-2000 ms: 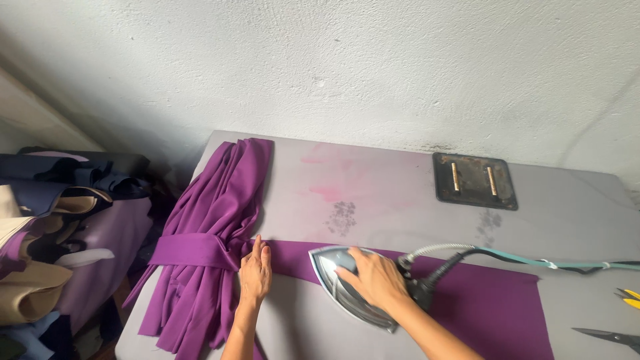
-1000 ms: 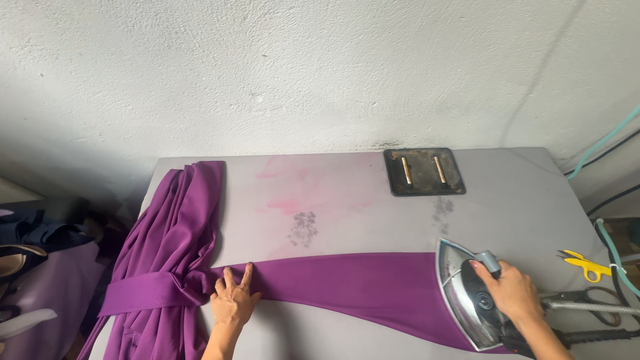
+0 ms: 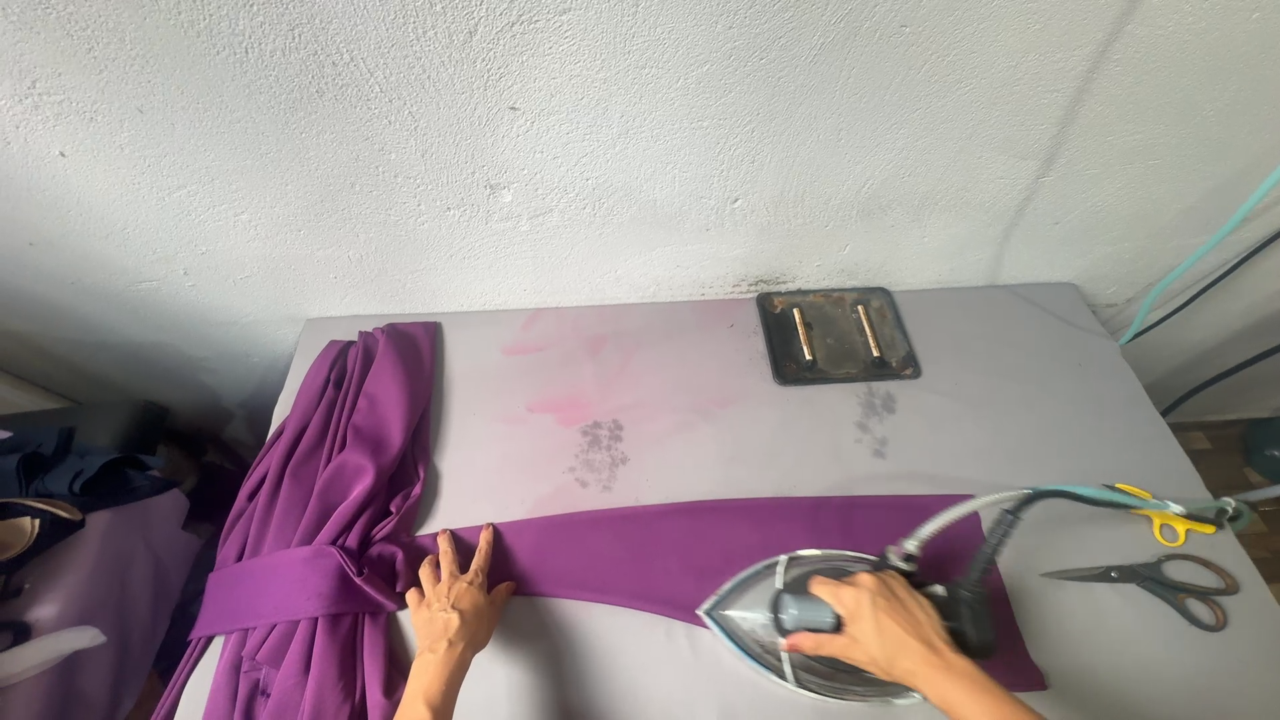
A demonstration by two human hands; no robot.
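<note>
A flat strip of purple fabric (image 3: 640, 550) runs across the grey padded ironing table (image 3: 680, 420). At its left it joins a gathered purple garment (image 3: 330, 450), which a purple band (image 3: 285, 590) crosses. My left hand (image 3: 455, 600) presses palm down with spread fingers on the strip's narrow left end, beside the gathers. My right hand (image 3: 870, 625) is shut on the handle of a steam iron (image 3: 745, 620), whose tip points left. The iron rests over the lower edge of the strip's wide part. Its underside is hidden.
A dark metal iron rest (image 3: 838, 340) with two bars lies near the textured wall. Dark-handled scissors (image 3: 1150, 580) and yellow-handled snips (image 3: 1170, 522) lie at the right. The iron's hose (image 3: 970, 515) trails right. Piled fabrics (image 3: 90, 560) stand left of the table.
Over the last second the iron in my right hand has moved left along the strip from its right end. Before that, it had gone right from mid-strip. My left hand stays by the gathers.
</note>
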